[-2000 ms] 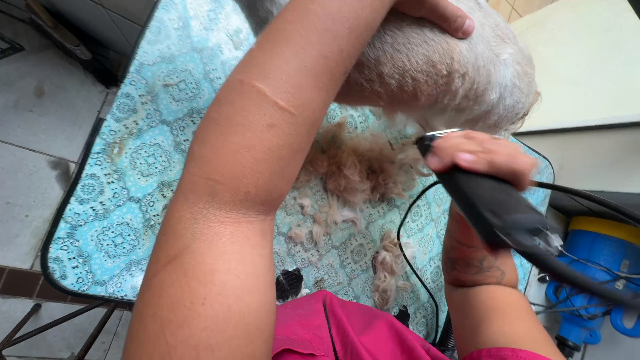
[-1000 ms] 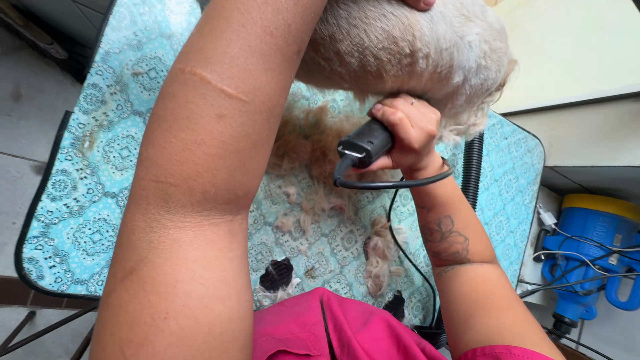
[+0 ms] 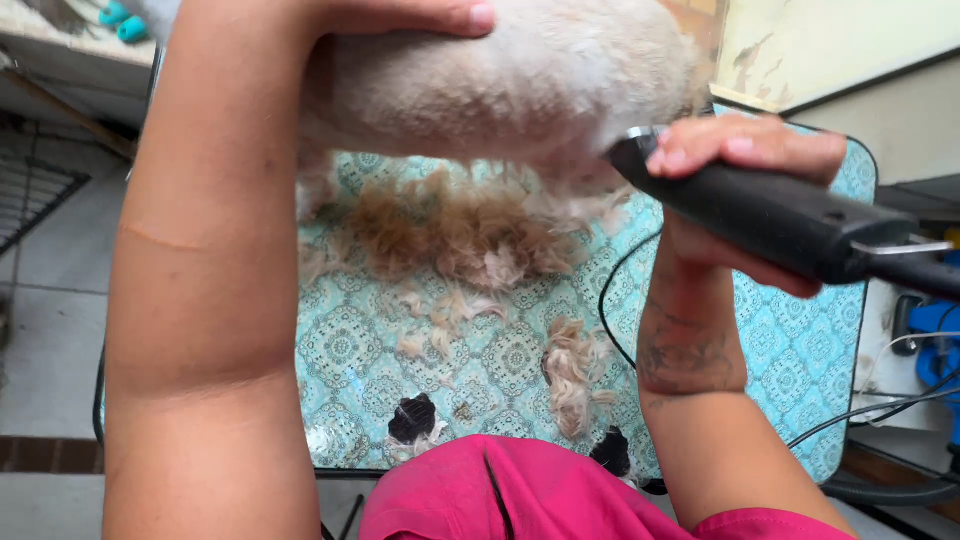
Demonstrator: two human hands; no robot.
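Observation:
A light-coated furry animal (image 3: 510,82), its head out of view, is at the top of a grooming table with a turquoise patterned top (image 3: 495,352). My left hand (image 3: 405,16) rests on the animal's back, fingers partly cut off by the frame edge. In my right hand (image 3: 750,157) is a black corded electric clipper (image 3: 780,214), its metal blade at the animal's coat on the right. Tan clipped fur (image 3: 465,232) lies in a heap below the body, and a smaller tuft (image 3: 570,375) lies nearer to me.
A thin black cable (image 3: 611,289) curves across the table beside my right forearm. Two black pieces (image 3: 412,418) lie at the near edge. A blue appliance (image 3: 934,337) with cables stands at the right. A black wire rack (image 3: 37,199) is at the left; teal objects (image 3: 124,22) lie upper left.
A second ago my right hand was under the animal with the clipper's cord end toward me; now it is at the right, the clipper's blade pointing left. My left hand stays on the animal.

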